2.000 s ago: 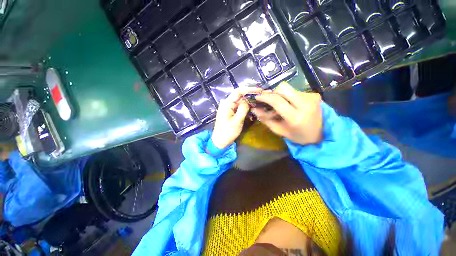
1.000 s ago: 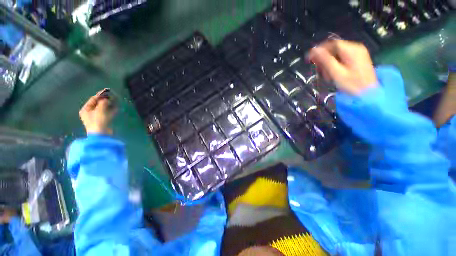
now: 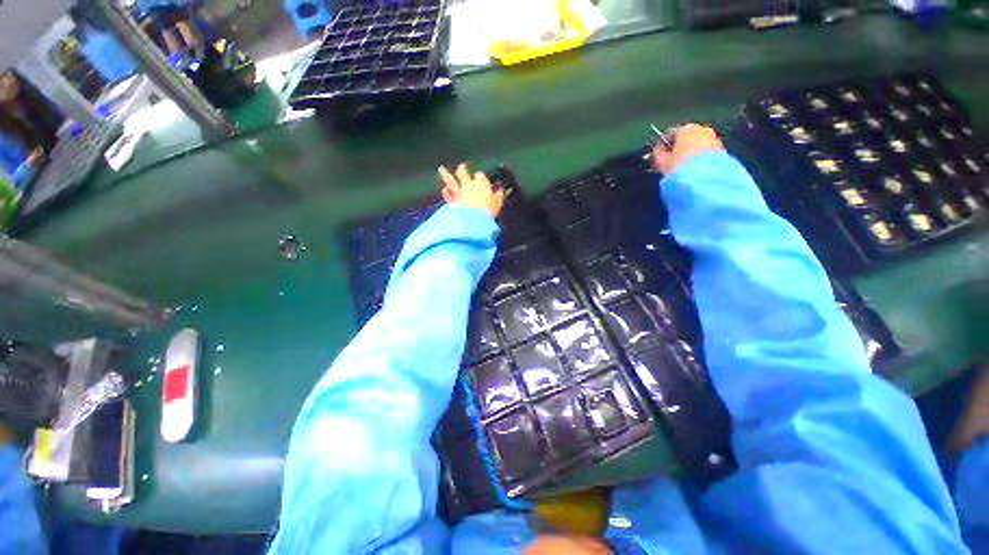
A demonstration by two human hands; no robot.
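Observation:
Two black blister trays lie side by side on the green bench, the left tray and the middle tray. My left hand is at the far end of the left tray, fingers spread; a dark shape beside its fingertips is too unclear to name. My right hand is beyond the far end of the middle tray, closed on a thin pale tool, perhaps tweezers. A small dark housing lies alone on the bench to the left. A small square outline, perhaps a housing, shows in a near pocket of the left tray.
A tray with pale parts lies at the right. A red-and-white object and a boxed device are at the left. Another black tray and a yellow tray are at the back. A blue cord crosses the left tray.
My hands have gone from together at the trays' near edge, to wide apart, to the trays' far ends. The small housing now shows alone on the bench. The view has tilted up.

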